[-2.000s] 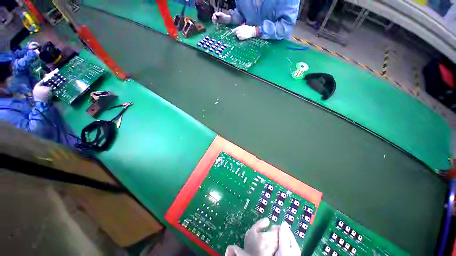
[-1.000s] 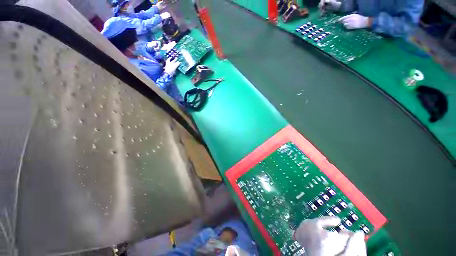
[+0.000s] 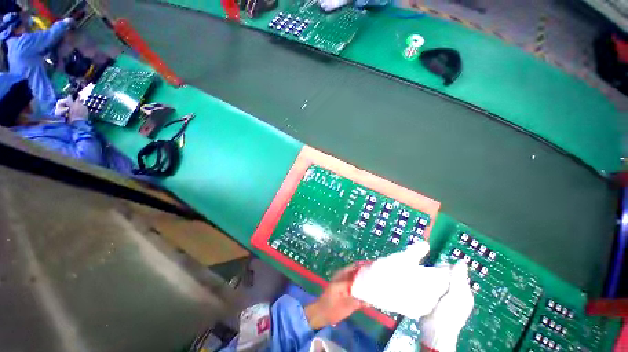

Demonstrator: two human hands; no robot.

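Observation:
A green circuit board (image 3: pixel 323 234) with rows of black-and-white parts lies flat on a red-orange mat (image 3: pixel 275 223) on the green bench. My left hand (image 3: pixel 399 282), in a white glove with a red cuff edge, is over the board's lower right corner. My bare wrist and blue sleeve show behind it. My right hand (image 3: pixel 447 309), also white-gloved, is close against it on the right, over a second circuit board (image 3: pixel 506 292). Both gloves are washed out, so their fingers and anything between them cannot be made out.
A third board (image 3: pixel 558 326) lies at the lower right. The dark green conveyor belt (image 3: pixel 413 144) runs beyond the bench. A black coil (image 3: pixel 158 158) and cutters (image 3: pixel 180 127) lie at left, near a gloved worker with another board (image 3: pixel 124 96). A grey booth wall (image 3: pixel 82 254) fills the lower left.
The view has swung back to the right, showing more boards there. My hands have shifted toward the board's right edge, and my left wrist and sleeve now show.

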